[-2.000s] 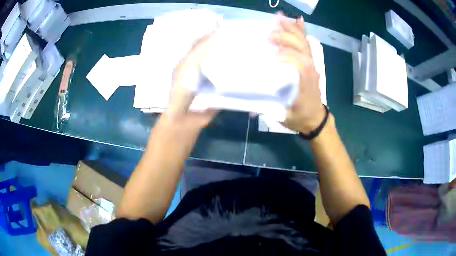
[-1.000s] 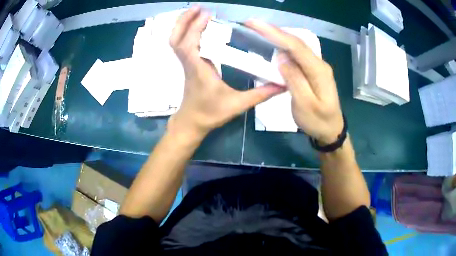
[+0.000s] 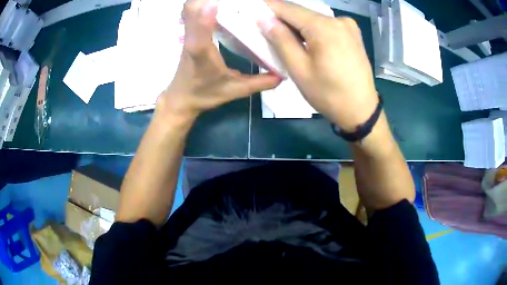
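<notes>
A white carton (image 3: 250,32) is held in both hands at the top middle, above the bench. A thin reddish line runs along its lower edge. My left hand (image 3: 208,69) grips its left end, thumb under the near corner. My right hand (image 3: 328,61) lies over its right side, fingers on the top face. The carton's far part is cut off by the frame's top. A pile of flat white box blanks (image 3: 145,61) lies left of my left hand. Another pile of blanks (image 3: 289,103) lies partly hidden under my right hand.
White boxes (image 3: 416,44) are stacked at upper right, with more white stacks (image 3: 482,86) at far right. White boxes (image 3: 16,25) stand at far left beside an orange-handled tool in a clear bag (image 3: 42,92). A pale metal rail (image 3: 72,8) runs behind.
The carton has been turned and tilted between the hands, and its reddish edge now shows. Hands and carton sit higher in the picture. The whole bench view has shifted up and left.
</notes>
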